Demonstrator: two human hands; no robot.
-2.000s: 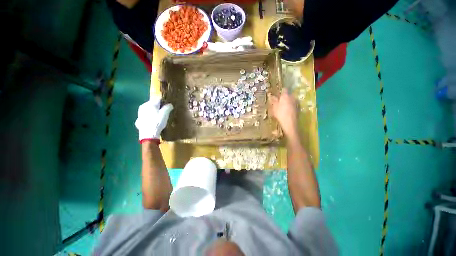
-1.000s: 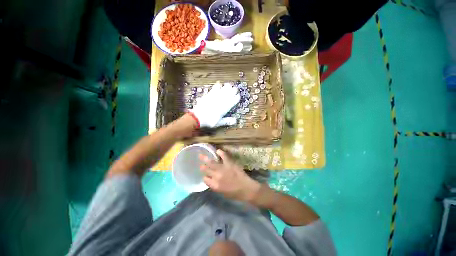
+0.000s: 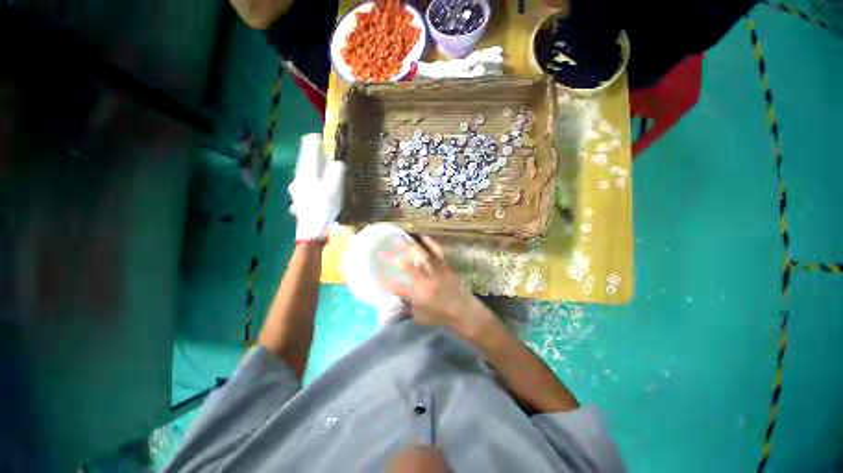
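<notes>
A shallow cardboard tray (image 3: 365,157) sits on the yellow table and holds many small round parts (image 3: 444,171), silvery and purple-grey. My left hand (image 3: 316,194), in a white glove with a red cuff, is at the tray's left wall with its fingers spread; whether it grips the wall cannot be told. My bare right hand (image 3: 416,275) holds a white plastic tub (image 3: 362,268) by its right side at the tray's front left, its fingers at the rim. The tub is slightly blurred and its inside is mostly hidden.
Behind the tray are a bowl of orange parts (image 3: 377,42), a cup of dark parts (image 3: 458,20), a spare glove (image 3: 462,65) and a tub of black parts (image 3: 580,54). Pale rings (image 3: 578,268) lie right and front on the yellow table (image 3: 610,217). People's arms are at the back.
My left hand was at the tray's right, then in among the parts, and is now back at the left wall. My right hand has left the tray's right wall and taken the tub, which now stands more upright.
</notes>
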